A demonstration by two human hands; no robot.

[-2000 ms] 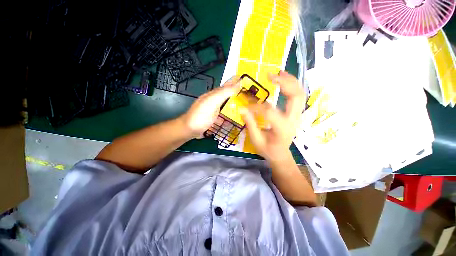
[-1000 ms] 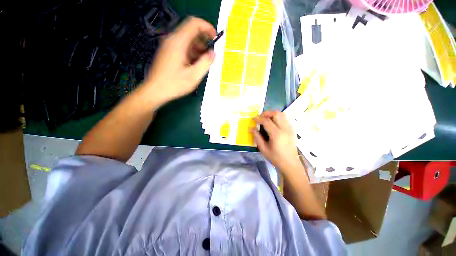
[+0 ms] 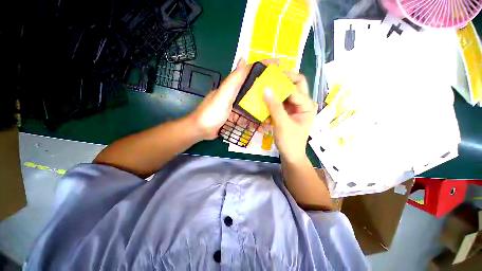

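Note:
My left hand point(image 3: 214, 112) holds a black plastic faceplate point(image 3: 240, 127) over the sticker sheets, its keypad grid towards me. My right hand point(image 3: 292, 117) holds a yellow sticker point(image 3: 267, 95) between thumb and fingers. The sticker lies tilted over the window end of the faceplate and hides most of it; I cannot tell whether it is stuck down. The sticker sheet stack point(image 3: 275, 32) with rows of yellow rectangles lies beneath and beyond my hands.
A tangled pile of black faceplates point(image 3: 90, 58) is at left, with one loose faceplate point(image 3: 201, 80) at its edge. White backing sheets point(image 3: 396, 116) with yellow offcuts point(image 3: 341, 114) are at right. A pink fan point(image 3: 441, 11), red stool point(image 3: 441, 197) and cardboard box point(image 3: 370, 222) are further right.
My left hand has come from the pile side to the centre with a faceplate. My right hand has lifted from the near end of the sheets with a yellow sticker.

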